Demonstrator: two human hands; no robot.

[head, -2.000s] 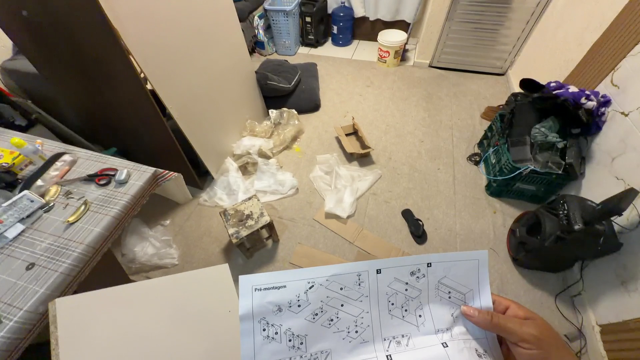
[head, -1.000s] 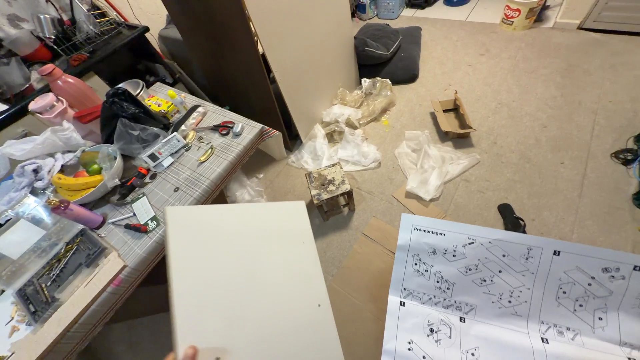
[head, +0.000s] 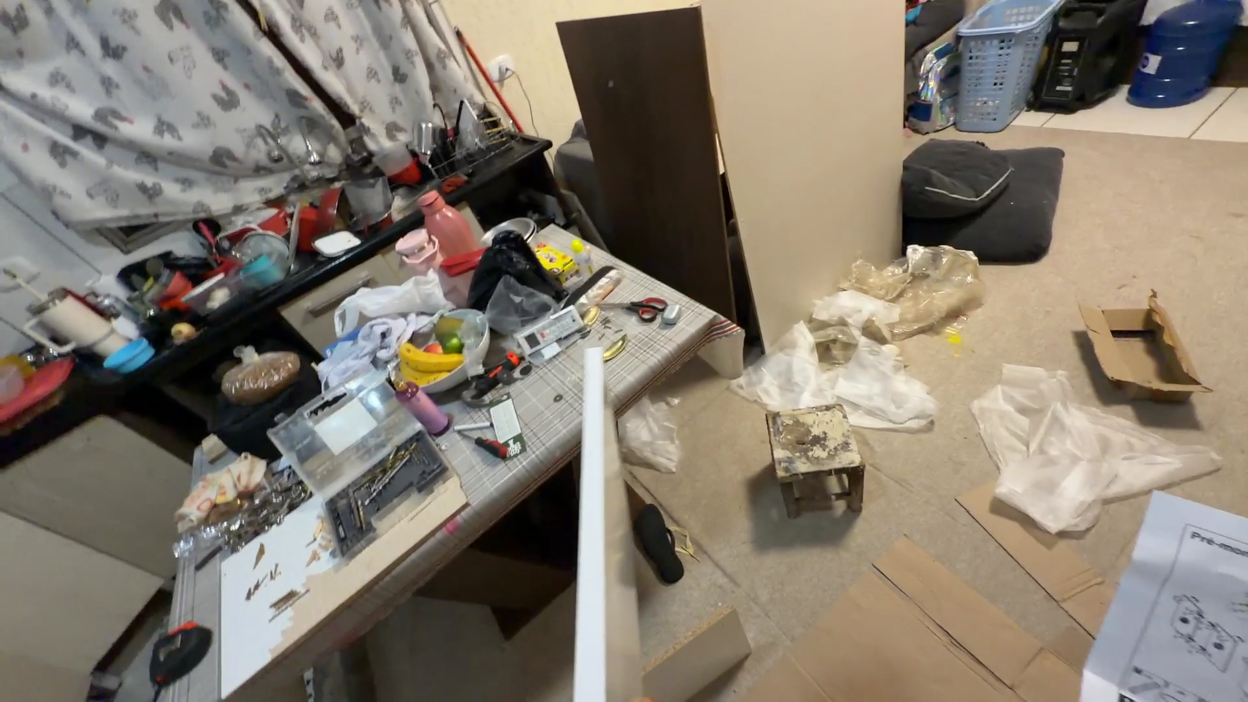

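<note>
A white board stands nearly edge-on at the bottom centre of the head view. Only a sliver of my left hand shows against its lower end, at the frame's bottom edge; the rest is cut off. My right hand is out of view. The printed assembly sheet with line drawings enters at the lower right, and its holding edge is hidden. Left of the board, an open plastic case of drill bits lies on the table, with small screws or dowels on a white surface beside it.
A checked-cloth table holds scissors, a screwdriver and a fruit bowl. On the floor are a small worn stool, flat cardboard, plastic wrapping, an open carton and a black flip-flop. Tall panels stand behind.
The white board has turned from showing its broad face to nearly edge-on. The sheet now shows only at the lower right, and my right hand has left view. The view has swung left.
</note>
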